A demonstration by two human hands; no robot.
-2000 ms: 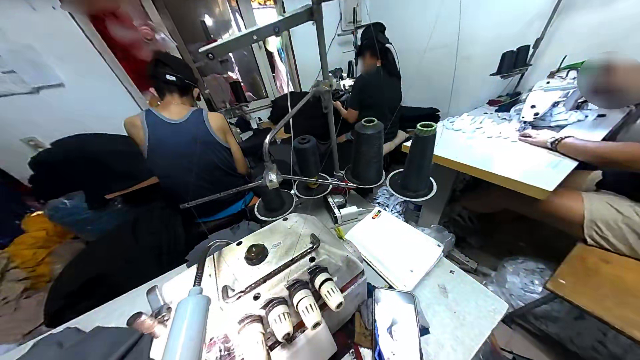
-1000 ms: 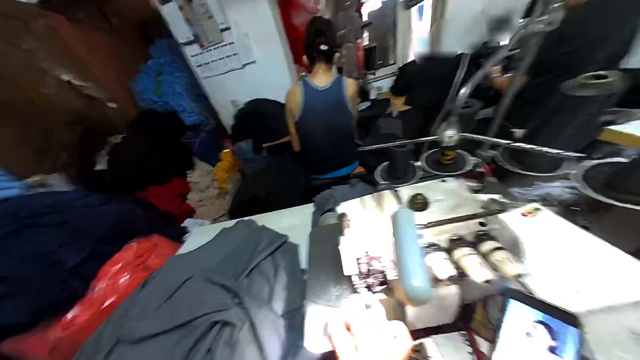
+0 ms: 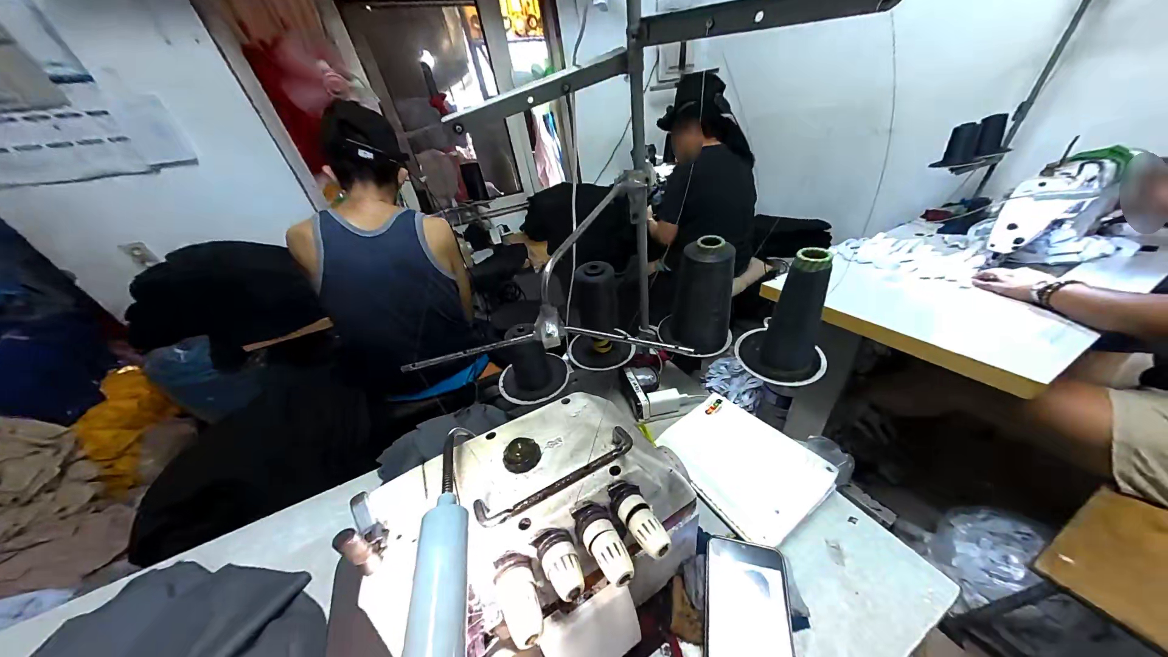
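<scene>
Neither my left hand nor my right hand shows in the head view. An overlock sewing machine (image 3: 566,456) with white tension dials (image 3: 602,545) stands at the lower middle. In front of it rises a pale blue cylindrical lamp (image 3: 438,575) on a bent neck. Dark grey cloth (image 3: 182,616) lies on the table at the lower left. Right of the machine are a white notebook (image 3: 748,470) and a smartphone (image 3: 746,598) with its screen lit. Cones of black thread (image 3: 703,297) stand on round holders behind the machine.
A metal thread stand (image 3: 637,164) rises behind the machine. Two people (image 3: 392,292) (image 3: 707,192) sit beyond, facing away or sideways. At the right, a co-worker's hand (image 3: 1013,281) rests on another table (image 3: 958,328). Dark cloth piles (image 3: 219,292) and a wooden stool (image 3: 1113,566) flank the table.
The view swung left to the cloth pile one second ago and has swung back. An orange-lit, blurred shape low by the lamp in that frame no longer shows.
</scene>
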